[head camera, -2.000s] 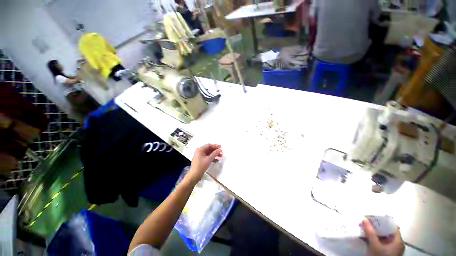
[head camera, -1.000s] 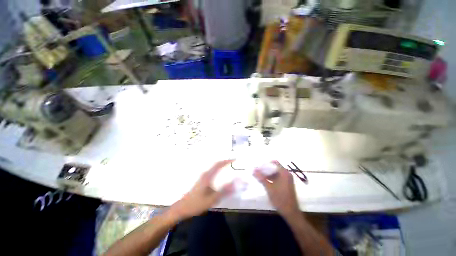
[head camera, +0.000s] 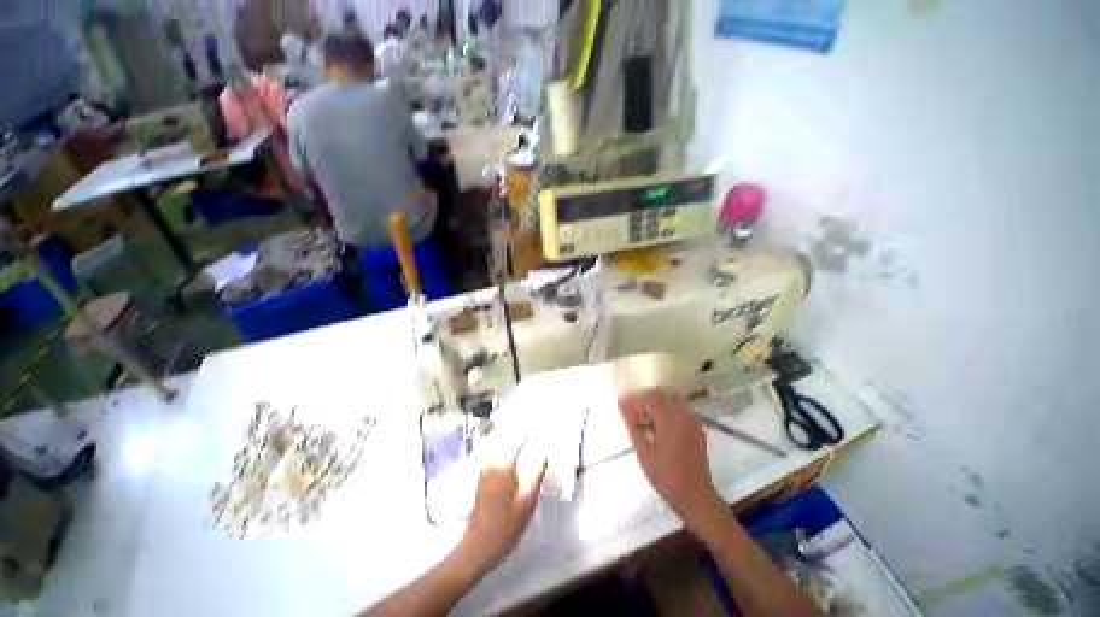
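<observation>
A white piece (head camera: 557, 407), flat and washed out by the lamp, lies in front of the sewing machine (head camera: 700, 319). My left hand (head camera: 501, 512) pinches its near left part beside the needle plate (head camera: 446, 448). My right hand (head camera: 666, 452) has curled fingers on its right end, near a pale rounded edge. The piece and glare hide part of the machine bed, and the fingertips are blurred. A loose heap of small pale labels (head camera: 290, 470) lies on the table to the left.
Black-handled scissors (head camera: 811, 419) and a thin metal strip (head camera: 742, 434) lie at the right. A control panel (head camera: 630, 217) stands on the machine. A white wall (head camera: 953, 277) closes the right side. A blue bin (head camera: 820, 518) is below the table. A person (head camera: 360, 157) is beyond it.
The view has swung right. My left hand has come from the table's left part to the machine. Both hands are now at the white piece, which lies spread before the machine.
</observation>
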